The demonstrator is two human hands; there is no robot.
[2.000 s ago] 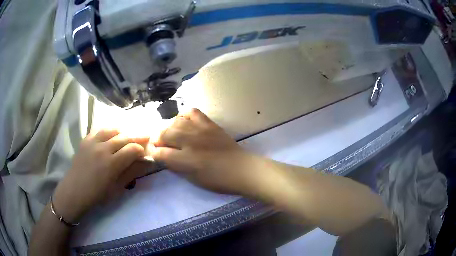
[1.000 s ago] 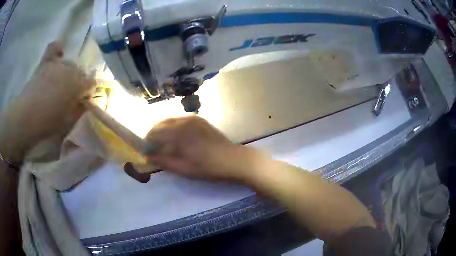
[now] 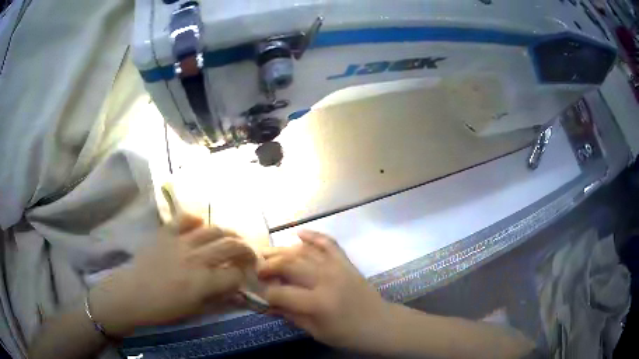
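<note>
A light beige cloth piece (image 3: pixel 235 217) lies under the bright light in front of the needle area and reaches down to my hands. My left hand (image 3: pixel 203 270) and my right hand (image 3: pixel 308 280) are close together at its near edge, by the table's front. Both pinch the cloth edge between the fingers. A small grey piece shows between the hands; I cannot tell if it is cloth or a tool. The white sewing machine (image 3: pixel 392 66) stands just beyond, with a dark round part (image 3: pixel 269 153) beside the needle area.
A large heap of beige cloth (image 3: pixel 63 161) lies left of the machine. A measuring tape (image 3: pixel 448 256) runs along the table's front edge. A small metal lever (image 3: pixel 539 147) hangs near the machine's right end. Crumpled pale cloth (image 3: pixel 587 294) is at the lower right.
My left hand has come back from the far left to beside my right hand. My right hand has moved down and right. The cloth now lies flatter under the light.
</note>
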